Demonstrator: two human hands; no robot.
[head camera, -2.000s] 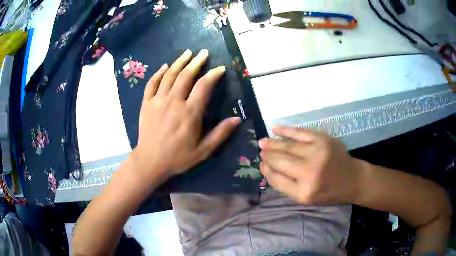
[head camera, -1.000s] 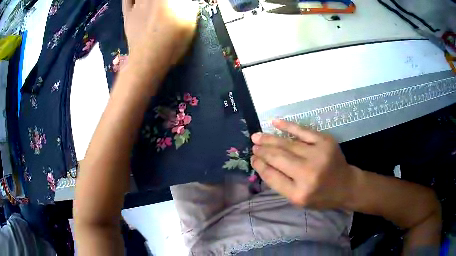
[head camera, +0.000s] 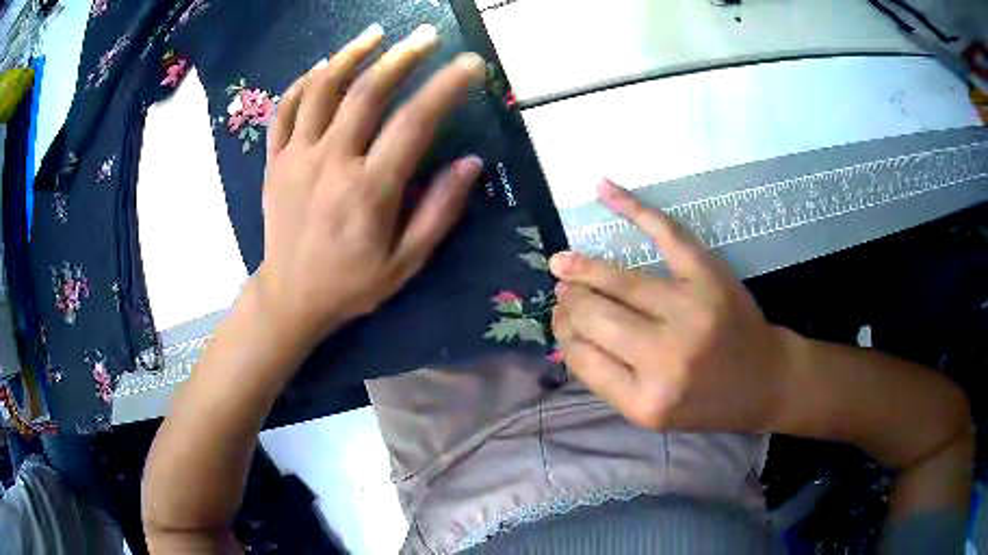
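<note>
A dark floral garment panel (head camera: 433, 314) lies over the table in front of me and hangs to my lap. My left hand (head camera: 347, 195) rests flat on the panel with fingers spread, holding nothing. My right hand (head camera: 672, 336) pinches the panel's right edge between thumb and fingertips, with the index finger extended. A small white printed mark shows on the panel near my left thumb. The needle area is out of view at the top.
A printed ruler (head camera: 758, 210) runs along the near table edge. The white machine bed (head camera: 672, 38) lies at the upper right, with dark cords beyond. A long floral strip (head camera: 81, 271) lies at the left, near a yellow item (head camera: 13, 92).
My left hand reached up toward the machine head and has come back down flat on the panel. The view has shifted, so snips and machine parts left the top. My right index finger has lifted.
</note>
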